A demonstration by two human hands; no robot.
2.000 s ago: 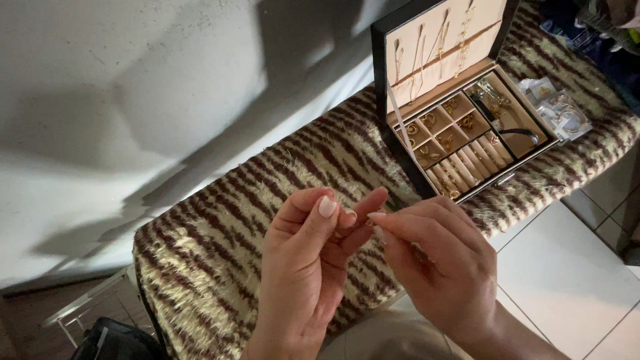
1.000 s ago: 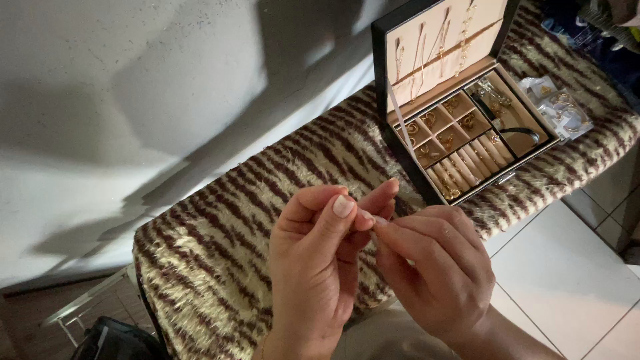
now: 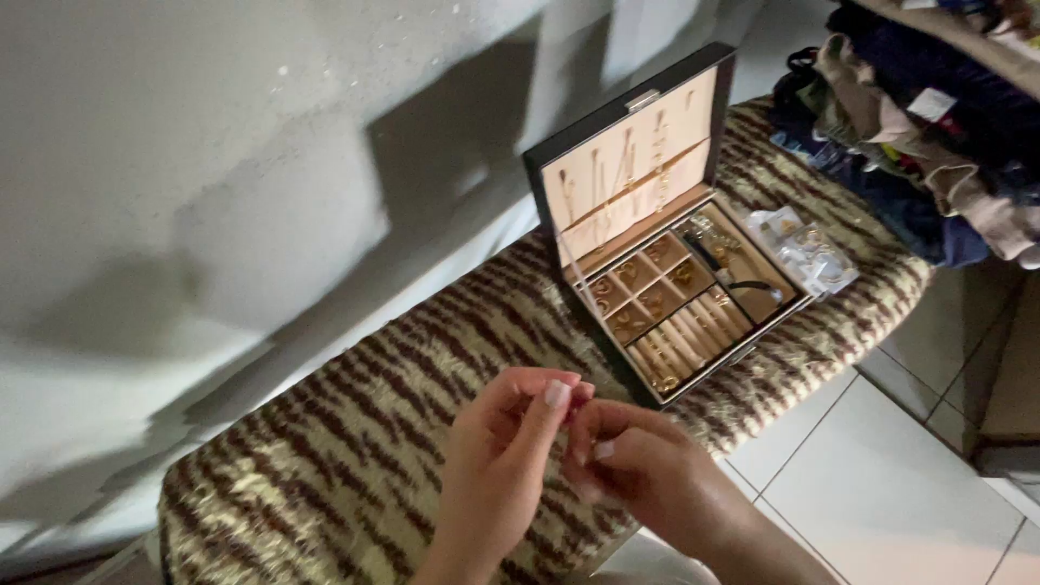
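Observation:
My left hand [image 3: 508, 455] is raised over a bench cover with tiger stripes [image 3: 382, 422], its thumb and index fingertip pressed together. Touching or nearly touching it, my right hand [image 3: 642, 463] has its fingers curled with thumb against them. Whether a small item lies between the fingertips cannot be made out. Beyond the hands stands an open black jewelry box [image 3: 601, 341]. Necklaces [image 3: 630, 162] hang inside its raised lid. Gold-coloured jewelry fills small square compartments, and rings [image 3: 666, 382] sit in padded rolls. A larger compartment holds a dark band [image 3: 751, 284] and chains.
Small clear plastic packets [image 3: 812, 252] lie on the cover right of the box. Folded clothes [image 3: 918, 138] are piled at the far right end. A grey wall [image 3: 203, 162] runs along the left, and tiled floor [image 3: 861, 479] shows at the lower right.
The view has shifted, showing more of the clothes pile. My right hand's fingers have curled in more, and the left hand's extended fingers have folded in.

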